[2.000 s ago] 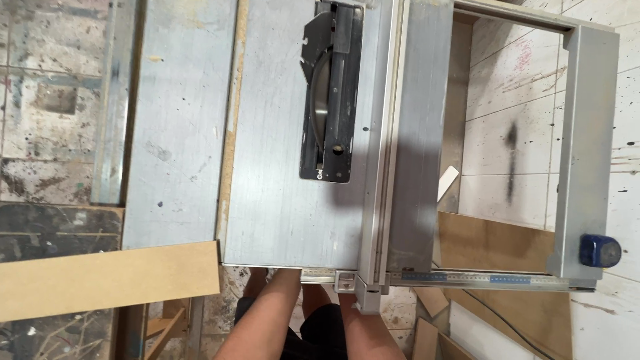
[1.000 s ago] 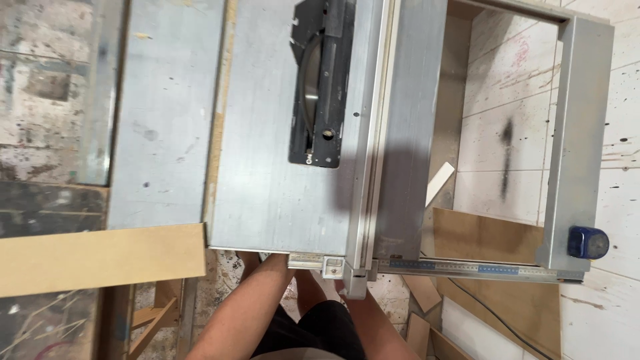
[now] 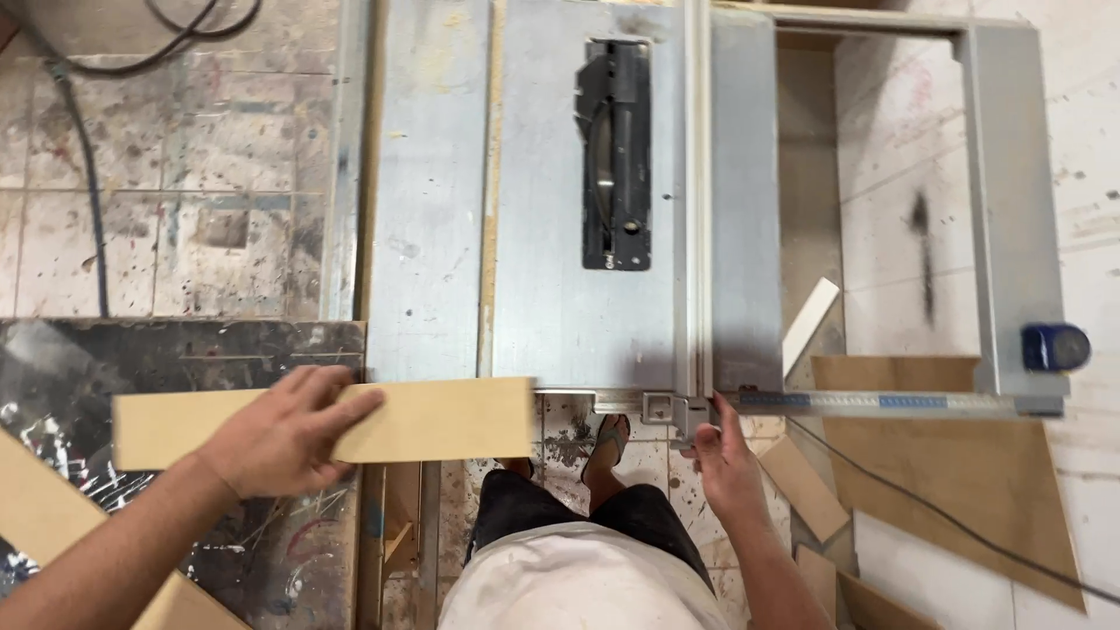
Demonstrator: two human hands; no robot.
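A table saw's metal top [image 3: 560, 332] fills the middle of the view, with the circular saw blade [image 3: 602, 166] standing in a black insert [image 3: 630, 210]. Over a light wooden board [image 3: 455, 420] at the left lies my left hand [image 3: 289, 429], fingers spread on its upper face and thumb side at its lower edge. The board reaches across the table's front left corner. My right hand [image 3: 722, 446] is at the front end of the rip fence [image 3: 698, 201], its fingers partly curled at the fence's clamp [image 3: 691, 416]. What its fingers grip is partly hidden.
A paint-stained dark bench [image 3: 289, 542] bears more boards [image 3: 39, 507] at the left. A scaled front rail [image 3: 875, 402] runs right to a side frame [image 3: 1015, 219] with a blue tape measure [image 3: 1054, 347]. Offcuts [image 3: 805, 490] and a cable [image 3: 910, 516] lie below right.
My left hand, earlier under the table's front edge, is now on the board. The board has shifted right over the table's corner. My right hand remains near the fence's front end.
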